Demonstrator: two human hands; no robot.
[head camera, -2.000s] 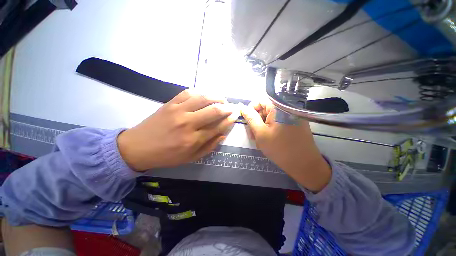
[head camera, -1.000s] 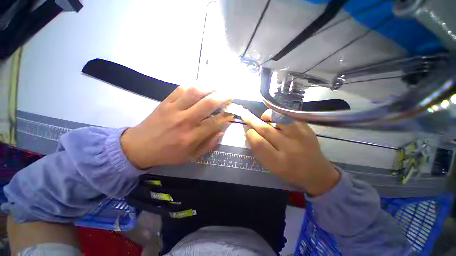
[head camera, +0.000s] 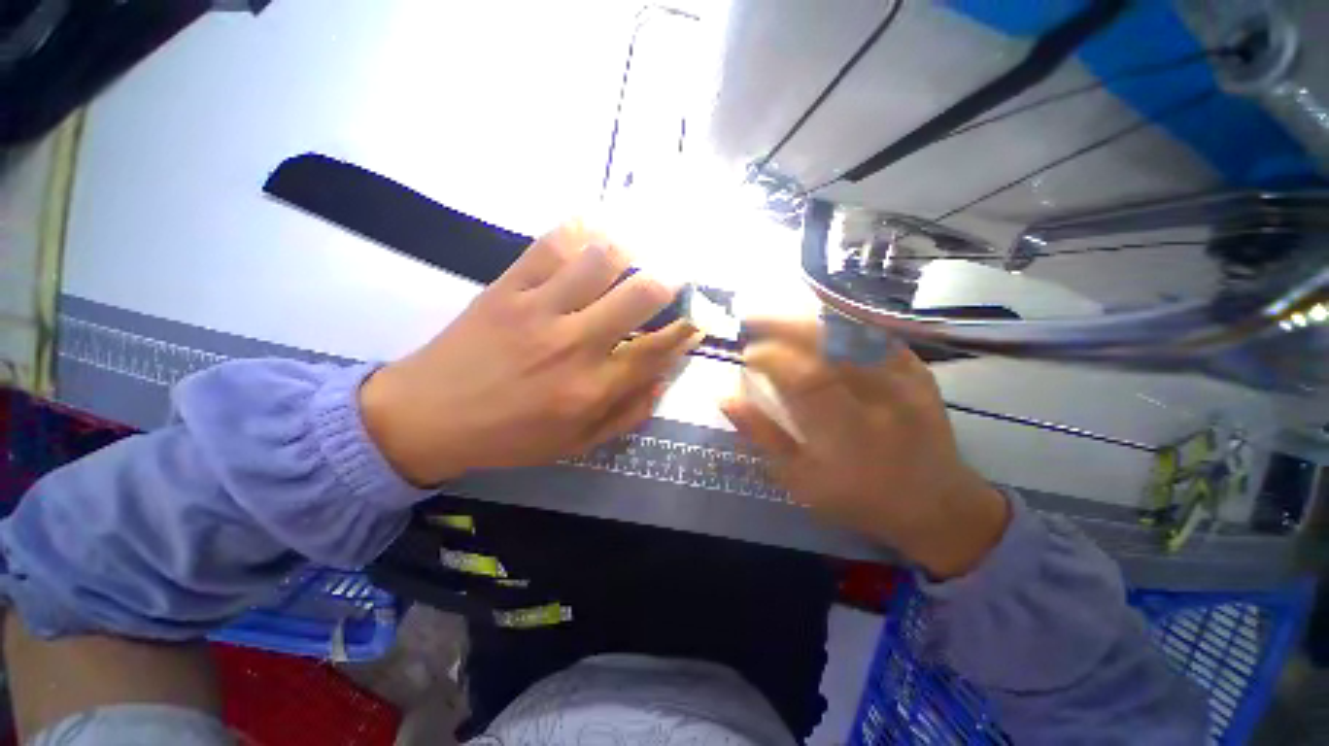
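Note:
A long curved black fabric band (head camera: 394, 216) lies on the white table, running under both hands to the right behind the chrome guard. A small whitish label (head camera: 711, 313) shows on the band between the hands. My left hand (head camera: 547, 350) presses on the band, its fingertips at the label's left edge. My right hand (head camera: 860, 430) is blurred, just right of the label, its fingers bent and partly behind the chrome guard (head camera: 1006, 335); whether it holds anything is unclear. Bright glare hides the needle area.
The white machine head with a blue stripe (head camera: 1151, 88) fills the upper right. A printed ruler (head camera: 685, 466) runs along the front edge. Yellow-green labels (head camera: 1188, 488) lie at the right. Black pieces with yellow tabs (head camera: 532, 617) are on the lap. Blue baskets (head camera: 1239, 641) and a red one (head camera: 299, 700) stand below.
The whitish label is now visible between the hands. My right fingertips have drawn back from my left ones. The whole view has shifted slightly, and the left hand still rests on the band.

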